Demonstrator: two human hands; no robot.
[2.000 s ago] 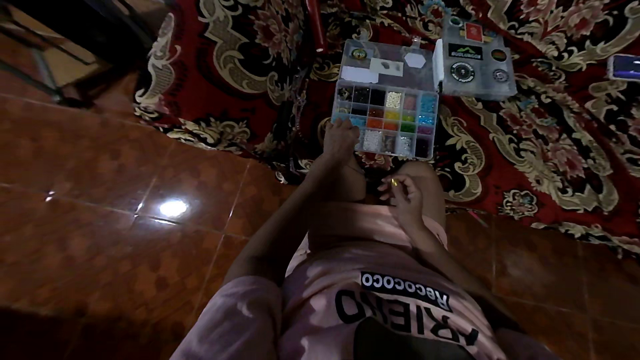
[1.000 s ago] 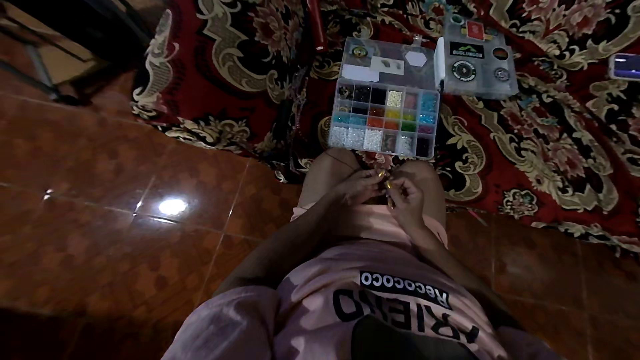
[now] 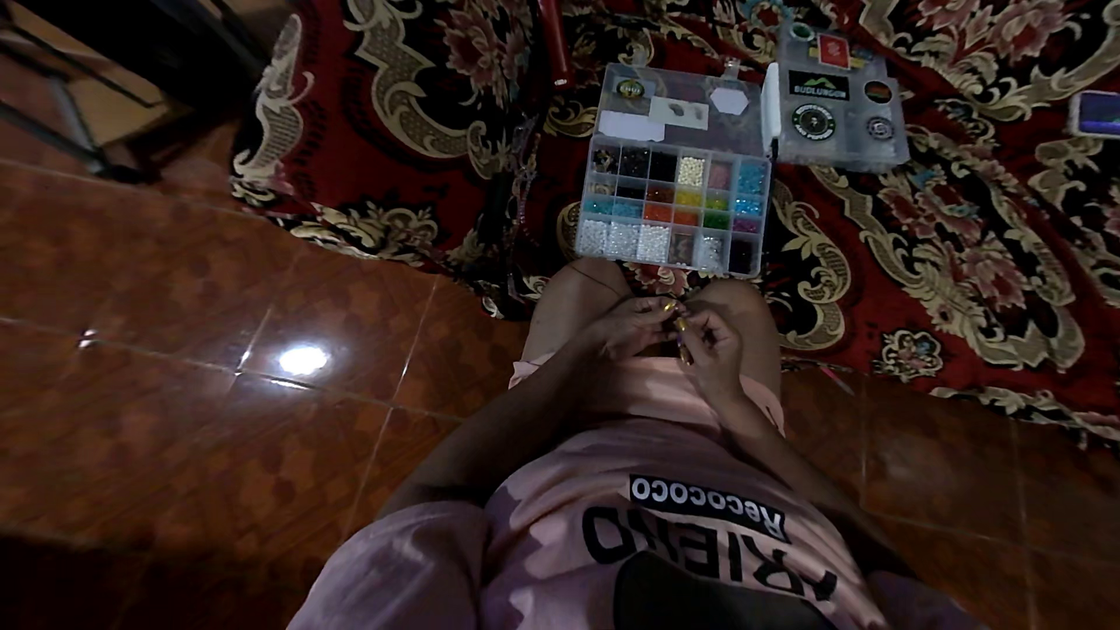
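My left hand (image 3: pixel 632 327) is over my lap, its fingertips bent inward and meeting those of my right hand (image 3: pixel 713 344). Both have yellowish nails, and the fingers are curled close together between my thighs. A thin dark cord (image 3: pixel 595 279) curves over the thigh by my left hand. Whatever lies between the fingertips is too small and dark to make out. Just beyond my knees lies an open clear plastic bead organizer (image 3: pixel 687 207), its compartments filled with white, blue, orange, green, yellow and dark beads. Its raised lid (image 3: pixel 678 109) carries stickers and pale labels.
A closed clear plastic case (image 3: pixel 836 114) with stickers stands right of the organizer on the red patterned cloth (image 3: pixel 945 262). A phone-like device (image 3: pixel 1096 115) is at the right edge, a red tube-like object (image 3: pixel 554 44) at the top. Brown floor tiles (image 3: pixel 219 455) and dark furniture legs (image 3: pixel 87 153) are at left.
My left hand was at the organizer's near left compartments two seconds ago; it has come back to my lap and joined my right hand, which has stayed over my lap.
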